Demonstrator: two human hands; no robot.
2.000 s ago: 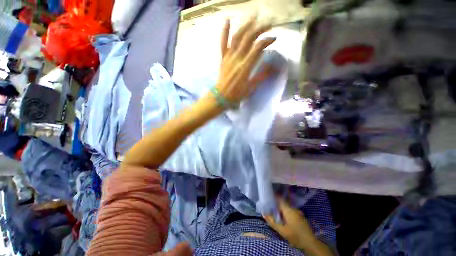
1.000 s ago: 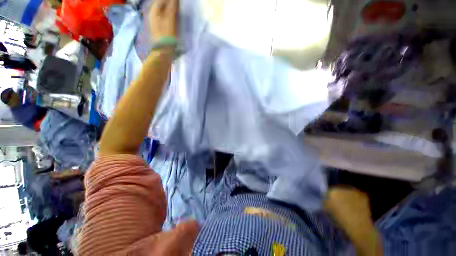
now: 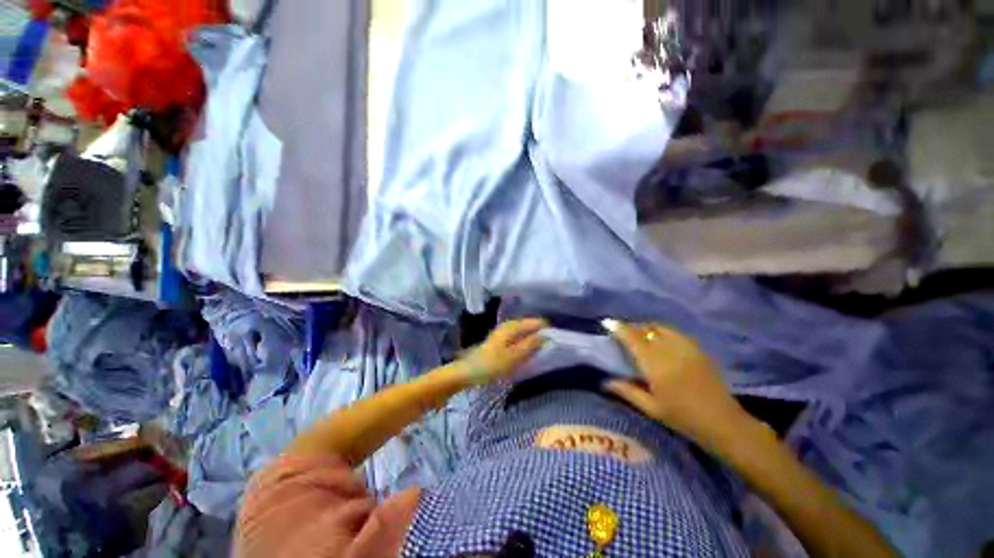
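Note:
A light blue garment panel (image 3: pixel 469 142) is spread over the machine table, from the needle area down over the front edge towards my lap. My left hand (image 3: pixel 510 350) and my right hand (image 3: pixel 667 371) hold a short pale blue stretch of cloth edge (image 3: pixel 578 352) between them, low over the lap. Fingers of both hands are closed on it. The sewing machine (image 3: pixel 763 131) stands at the upper right, and the cloth covers part of its bed. The needle area is blurred and glaring.
More light blue cloth (image 3: pixel 231 164) and a grey-blue strip (image 3: pixel 314 142) lie left of the panel. A red plastic bag (image 3: pixel 142 55) is at the far upper left. Blue garments hang and heap at lower left (image 3: pixel 114 349) and at right (image 3: pixel 905 436). The checked apron (image 3: pixel 491 490) covers my lap.
My left hand has come down from the upper table to the lap. My right hand has moved left and up, nearer to it. The cloth now lies spread over the table.

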